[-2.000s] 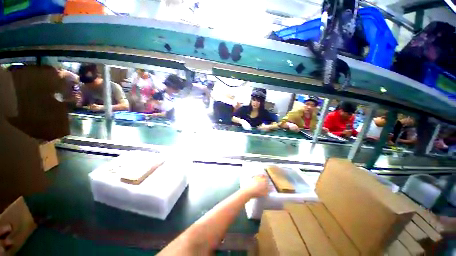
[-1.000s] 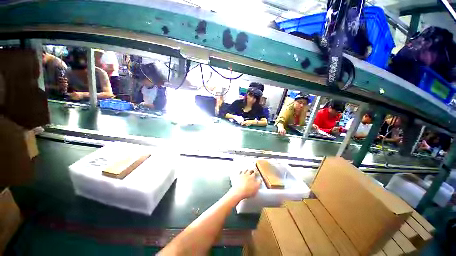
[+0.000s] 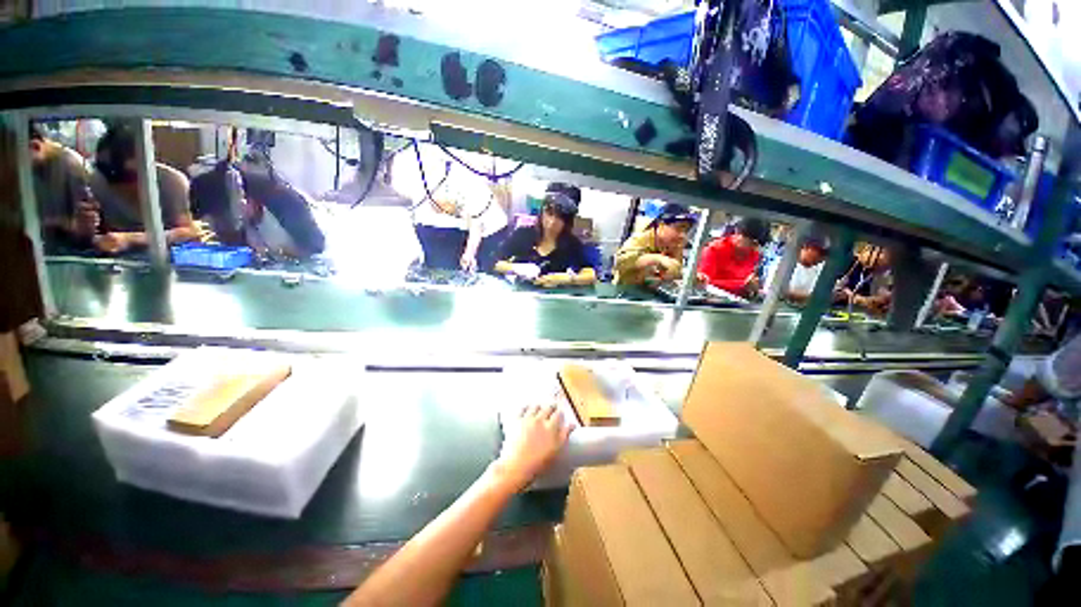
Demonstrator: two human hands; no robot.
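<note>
My right hand (image 3: pixel 536 443) is at the left side of a white foam tray (image 3: pixel 593 441), its fingers over the tray's upper left edge. A narrow brown accessory box (image 3: pixel 588 396) lies on that tray, beside a shiny, greyish recess. A second white foam tray (image 3: pixel 225 457) sits to the left on the dark green conveyor belt (image 3: pixel 409 457), apart from my hand. Another accessory box (image 3: pixel 229 400) lies slantwise on it, next to some dark print. My left hand is out of the picture.
Plain brown boxes (image 3: pixel 664 522) stand in a tight row at right, with one larger-looking box (image 3: pixel 788 445) lying on top. More white trays (image 3: pixel 907 409) are behind them. A green shelf (image 3: pixel 533 125) with blue bins crosses overhead. People sit across the line.
The view has shifted, so trays and boxes appear further left. My right hand stays at the same tray. The left hand and most brown cardboard at the left edge have left the picture.
</note>
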